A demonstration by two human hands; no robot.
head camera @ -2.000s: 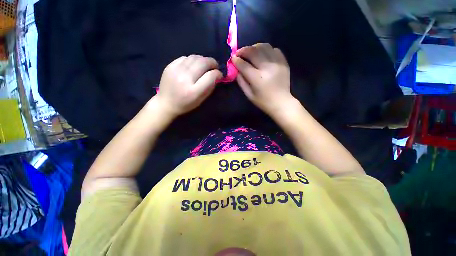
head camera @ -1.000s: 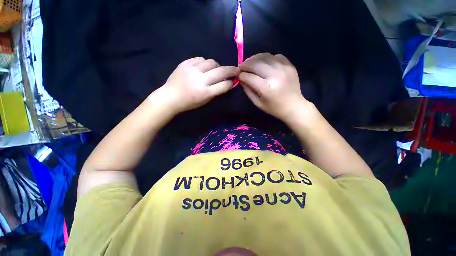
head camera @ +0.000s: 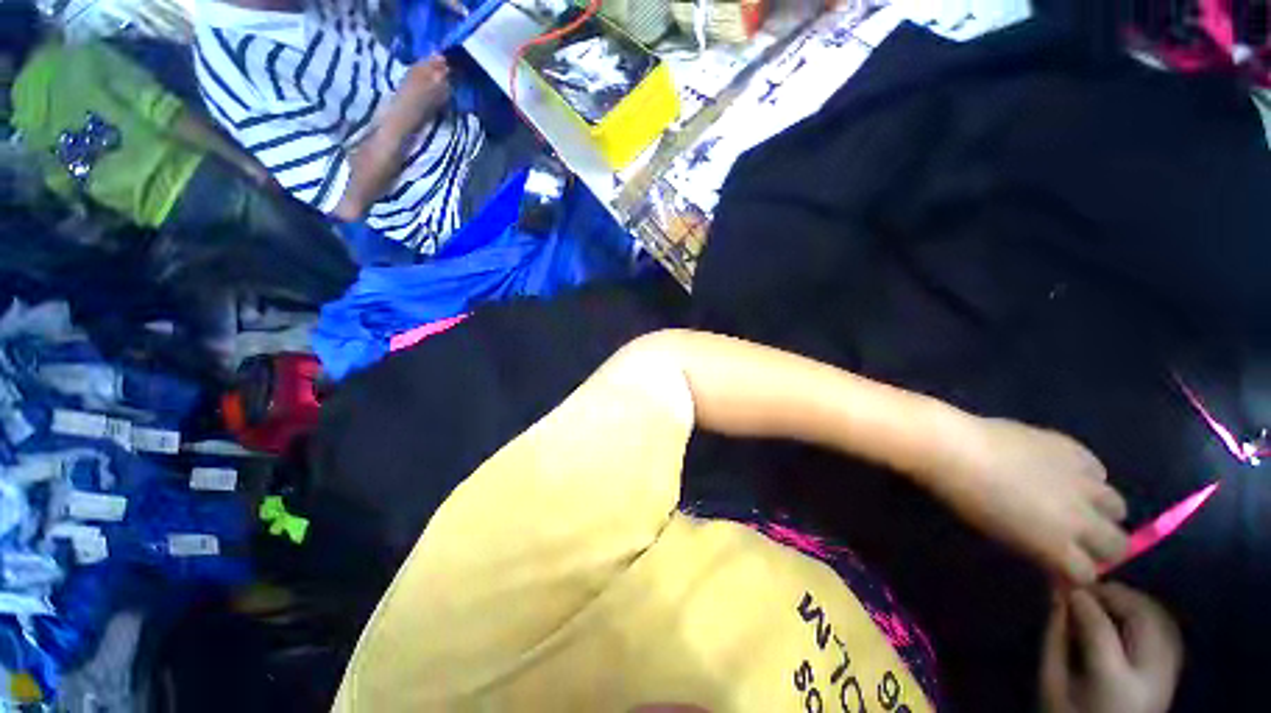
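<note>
The black garment panel covers the table and runs down over my lap. A bright pink strip lies on it at the lower right and runs up to my fingers. My left hand is closed on the strip's near part, its fingertips pinched down. My right hand is just below, partly cut off by the lower edge, its fingertips meeting the left ones at the strip. The exact pinched ends are hidden by the fingers. Another pink piece with a bright glare shows at the right edge.
A person in a striped top sits at upper left. A yellow box stands on the pale table beside a patched board. Blue cloth hangs left of the panel. Light-blue garments with white tags are heaped at far left.
The view has swung to the left and tilted, so both hands now appear at the lower right. The hands remain together at the pink strip.
</note>
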